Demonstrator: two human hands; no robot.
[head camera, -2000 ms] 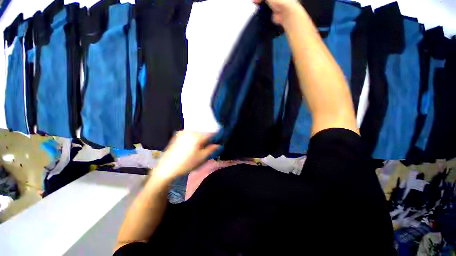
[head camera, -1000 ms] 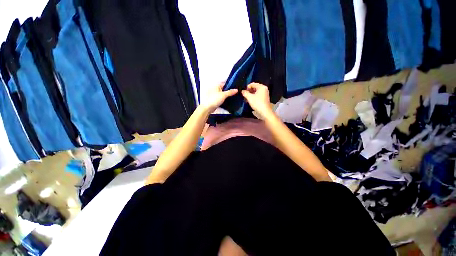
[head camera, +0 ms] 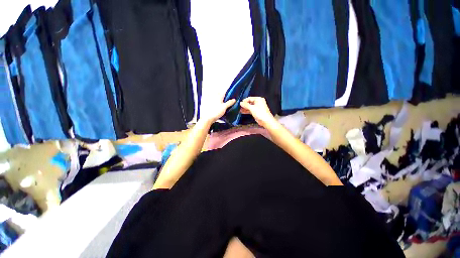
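A black and blue cut panel stack [head camera: 243, 86] lies at the table's near edge, its near end lifted and folded so thin blue and black layers show. My left hand [head camera: 218, 109] pinches the left side of this end between thumb and fingers. My right hand [head camera: 256, 108] is at the right side of the same end, fingers bent against it. The fingertips are small and blurred, and the exact grip of the right hand is hard to tell.
Black panels [head camera: 146, 65] and blue panels [head camera: 308, 55] lie in rows on both sides, over a white tabletop [head camera: 222, 45]. A pale box or board [head camera: 101, 211] stands low at left. Offcuts [head camera: 370, 161] and crumpled cloth [head camera: 426, 196] litter the tan floor.
Since two seconds ago, my right hand has come down from the stack's far end to its near end, beside my left hand. The view has tilted down. Over the last second the hands barely moved.
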